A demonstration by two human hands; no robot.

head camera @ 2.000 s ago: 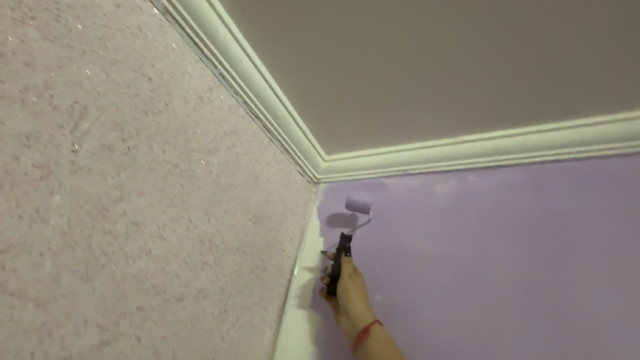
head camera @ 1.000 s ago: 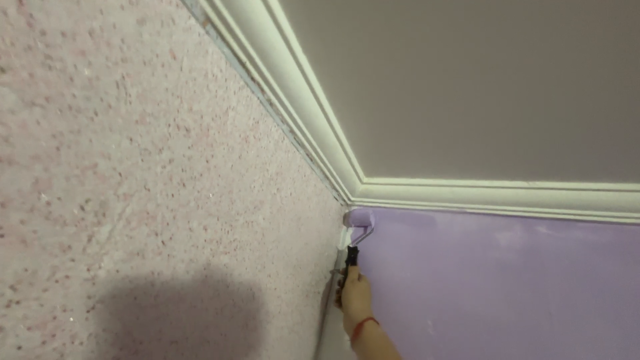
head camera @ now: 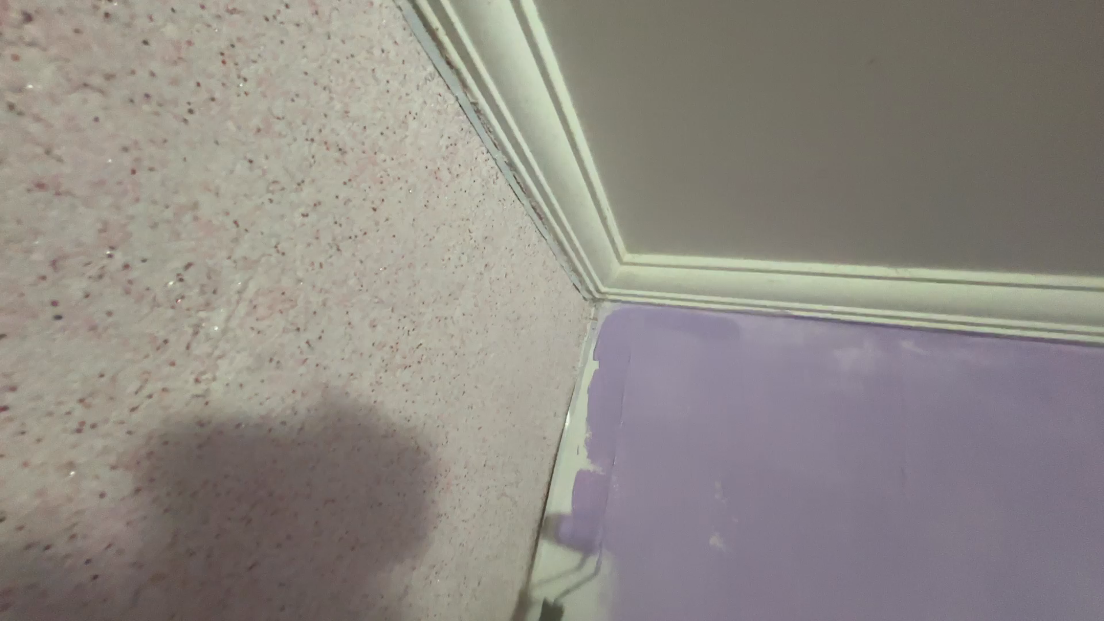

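Note:
A small paint roller [head camera: 576, 530] with purple paint on its sleeve rests against the wall beside the corner, low in the head view. Its wire frame runs down to the tip of a dark handle [head camera: 551, 610] at the bottom edge. The hand on that handle is below the picture, so neither of my hands shows. Above the roller, fresh purple paint [head camera: 608, 405] forms a ragged-edged strip. Left of this strip a narrow white band [head camera: 565, 466] of wall runs along the corner. The rest of this wall [head camera: 819, 448] is purple with paler patches.
A speckled pinkish wall [head camera: 302, 259] fills the left side and bears a dark shadow. White crown moulding [head camera: 776, 289] borders both walls under the grey-looking ceiling [head camera: 819, 129]. A thin gap runs along the moulding's lower edge on the left.
The roller has moved down from the top of the corner, and the hand holding it has left the view. More purple now covers the white band near the top.

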